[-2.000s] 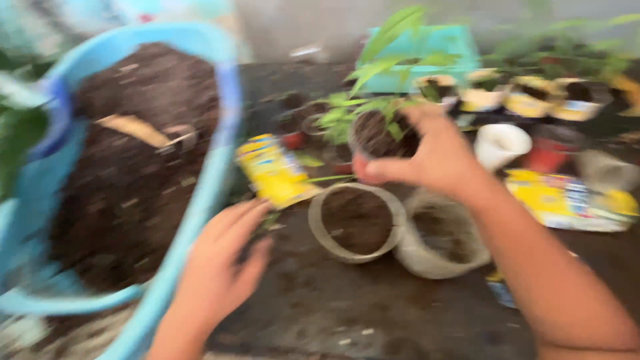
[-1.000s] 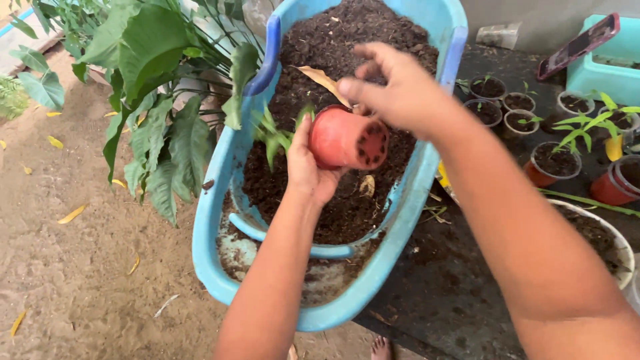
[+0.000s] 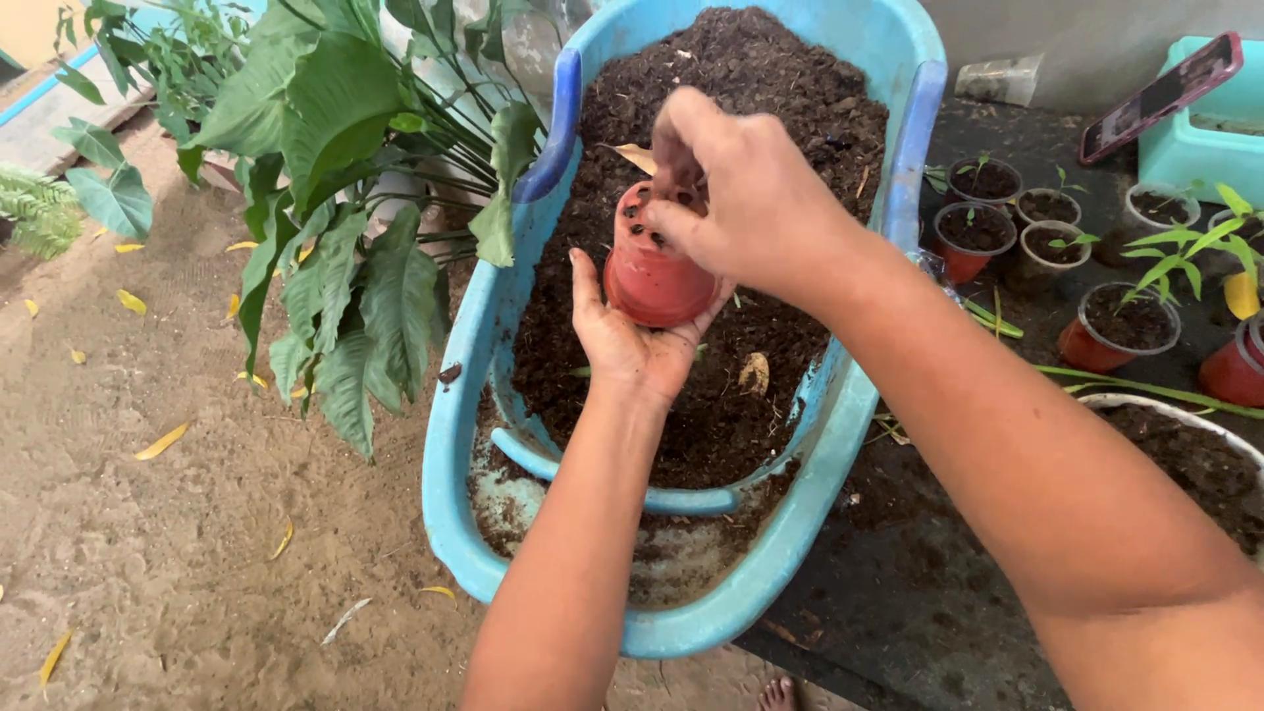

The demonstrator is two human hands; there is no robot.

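Note:
A small red plastic plant pot is held upside down over a blue plastic baby bathtub of dark potting soil. My left hand cups the pot's downturned mouth from below. The fingers of my right hand are bent at the pot's upturned base, which has several drainage holes; the thumb touches it, and some fingertips are hidden. What is inside the pot is hidden by my left palm. A dry leaf lies on the soil behind the pot.
Potted seedlings and a larger red pot with a young plant stand on the black surface at right. Behind them a phone leans on a turquoise container. A broad-leaved plant overhangs the sandy ground at left.
The red pot, tilted on its side a second ago, is now upside down. My right hand has moved from beside it onto its base. The view has swung left since the earliest frame.

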